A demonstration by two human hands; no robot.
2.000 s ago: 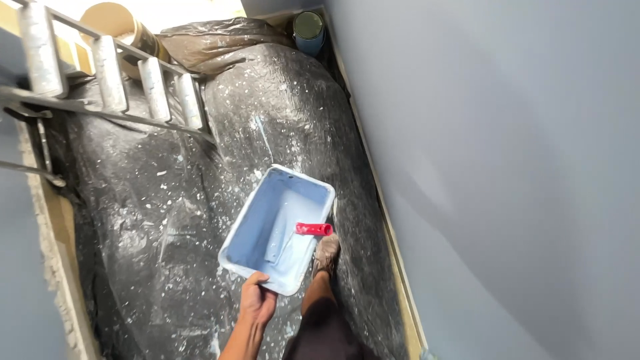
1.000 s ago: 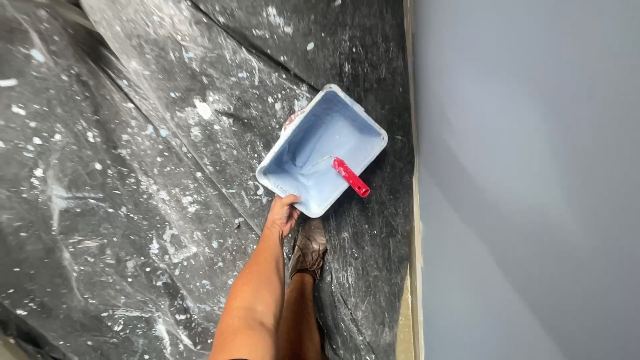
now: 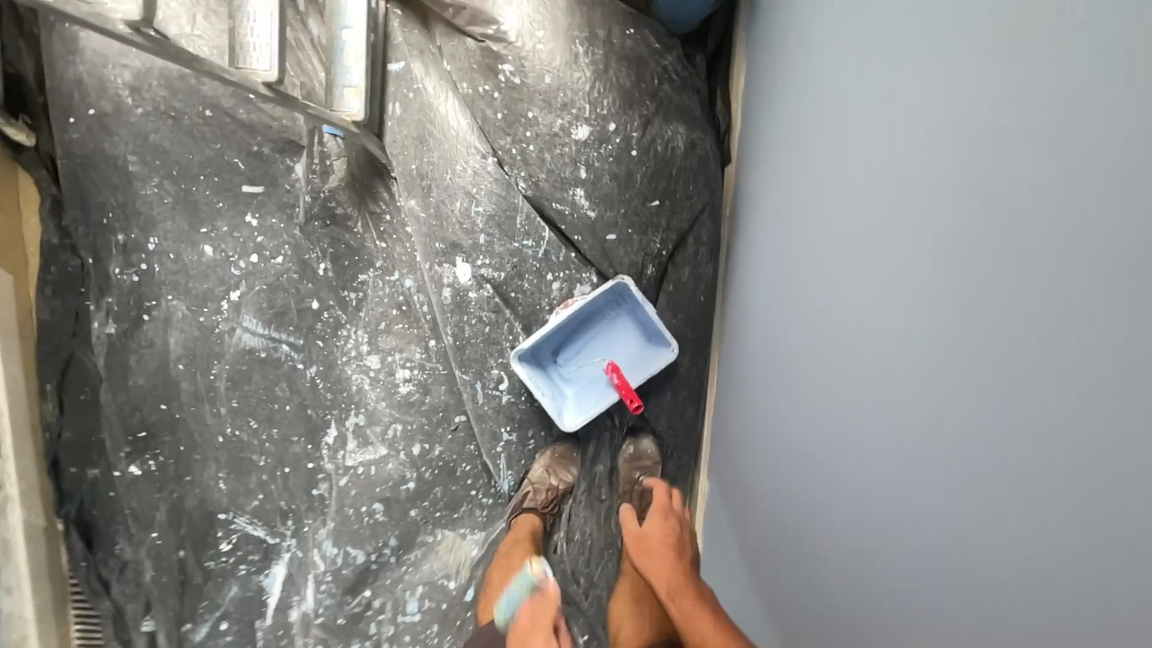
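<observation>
A white-rimmed paint tray (image 3: 643,346) with pale blue paint inside rests on the black plastic sheet, just ahead of my shoes. A small paint roller with a red handle (image 3: 624,387) lies across its edge, its roller end not clear in the paint. Near the bottom edge my left hand (image 3: 537,621) is closed on a small light blue-green object (image 3: 522,589), blurred, that I cannot name for sure. My right hand (image 3: 661,533) hangs over my right shoe and leg, fingers apart, with nothing in it.
Paint-spotted black plastic sheeting (image 3: 225,378) covers the floor, with folds running toward the tray. A metal ladder (image 3: 346,63) is at the upper left. A blue-grey wall (image 3: 918,297) rises along the right. Part of a blue bucket (image 3: 684,13) shows at the top.
A hand held the tray's edge in both earlier frames; now the tray is let go and stands on the sheet. Both hands show low in view, the left with the small object.
</observation>
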